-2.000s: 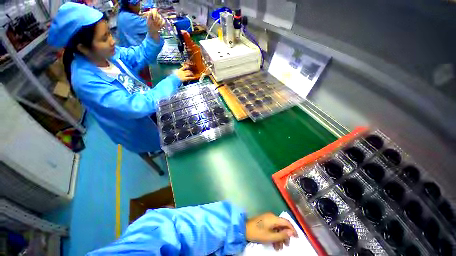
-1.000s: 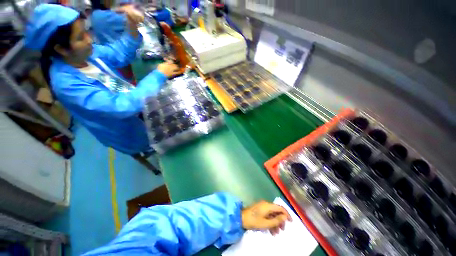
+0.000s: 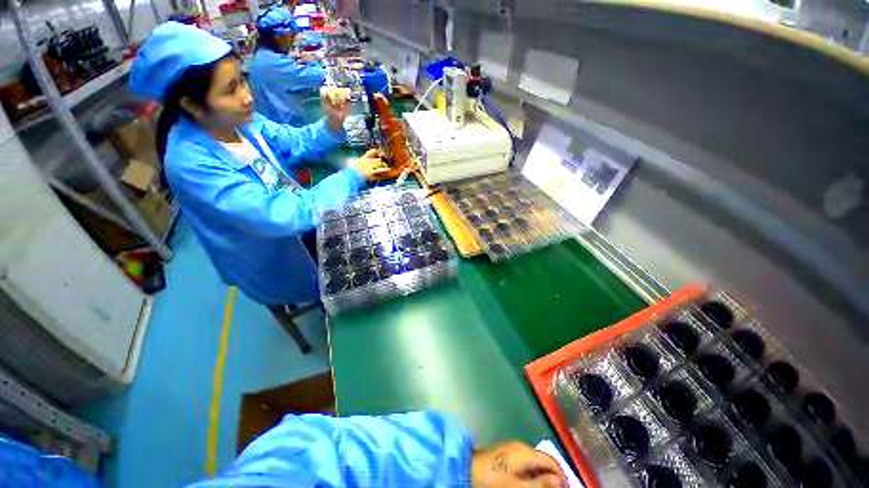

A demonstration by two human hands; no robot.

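Note:
A clear blister tray (image 3: 657, 376) with round black parts in rows of square pockets lies at the right, cut off by the picture's edge. The red-orange carrier tray (image 3: 610, 332) shows beneath it. My left hand (image 3: 519, 467) is at the bottom edge, left of the carrier tray, its lower part cut off, so what its fingers do is hidden. A small corner of white paper (image 3: 557, 459) shows beside it. My right hand is not in view.
A worker in a blue smock (image 3: 229, 181) sits at the left by an orange hand press (image 3: 391, 133). The neighbour's blister tray (image 3: 381, 243), a brownish clear tray (image 3: 510, 214), a white bench machine (image 3: 457, 148) and an instruction sheet (image 3: 579, 176) stand along the green bench.
The view has shifted, so the trays and my left hand sit lower in the picture. Less of my left hand and the white paper shows. The neighbour's raised hand has come down.

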